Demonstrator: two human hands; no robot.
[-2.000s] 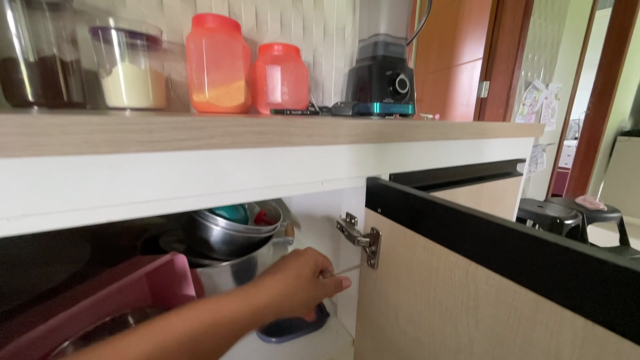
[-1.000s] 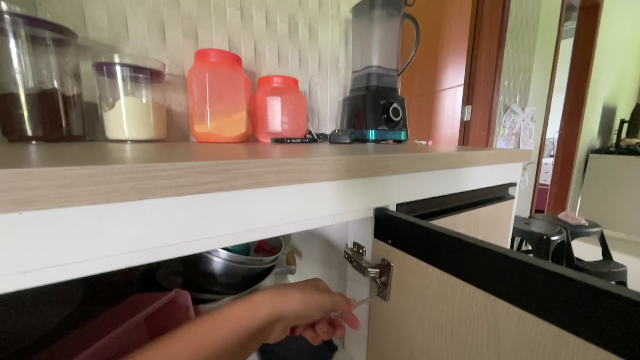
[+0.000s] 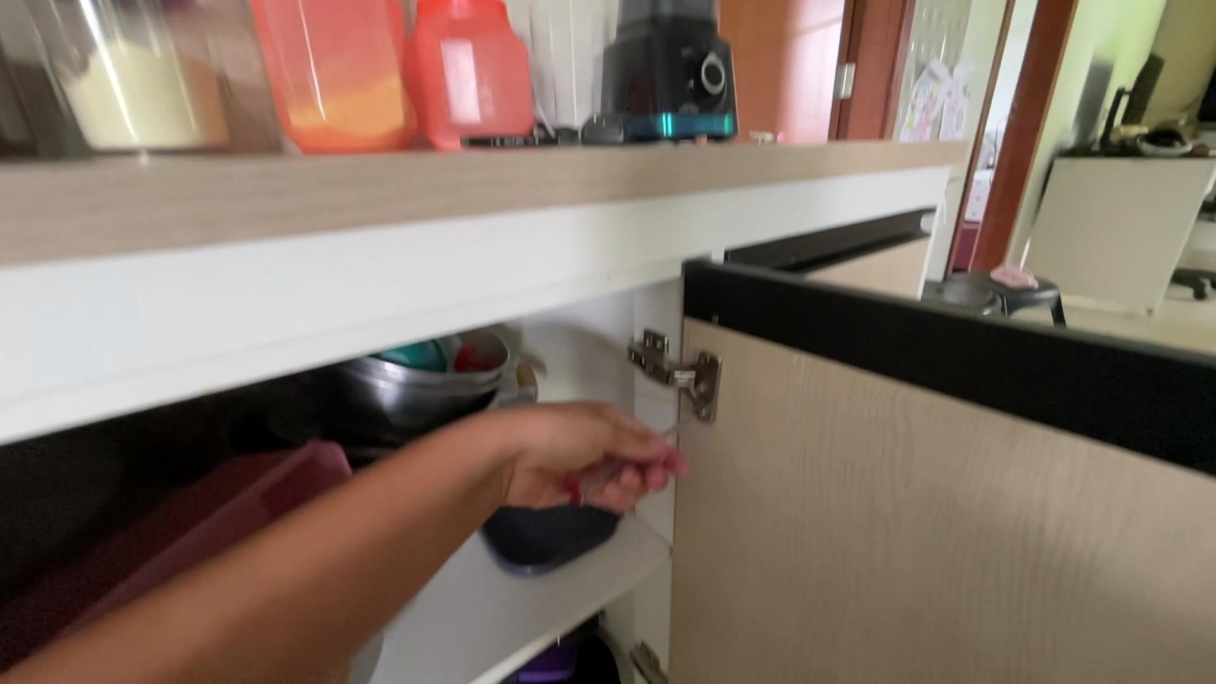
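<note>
From the lower left my left hand (image 3: pixel 603 465) reaches into the cabinet, its fingers closed around a small tool (image 3: pixel 600 475) with a clear and red handle, apparently a screwdriver. A thin shaft shows faintly beyond the fingertips, close to the door's edge. Just above and right of the fingers, a metal concealed hinge (image 3: pixel 705 385) joins the cabinet side to the open wood-grain door (image 3: pixel 912 513). Blur and the fingers hide most of the tool, and whether its tip touches anything cannot be told. My right hand is out of view.
Metal bowls (image 3: pixel 427 380), a pink plastic container (image 3: pixel 285 494) and a dark blue tray (image 3: pixel 551 537) occupy the cabinet shelf (image 3: pixel 456 617). Above, the countertop (image 3: pixel 456 185) bears red jars (image 3: pixel 470 81) and a blender base (image 3: pixel 670 81). The door's black top edge (image 3: pixel 931 351) extends rightward.
My left hand stays beside the upper hinge with the tool, its grip shifting slightly. The thin shaft showed more plainly at the hinge a second ago. The view has shifted.
</note>
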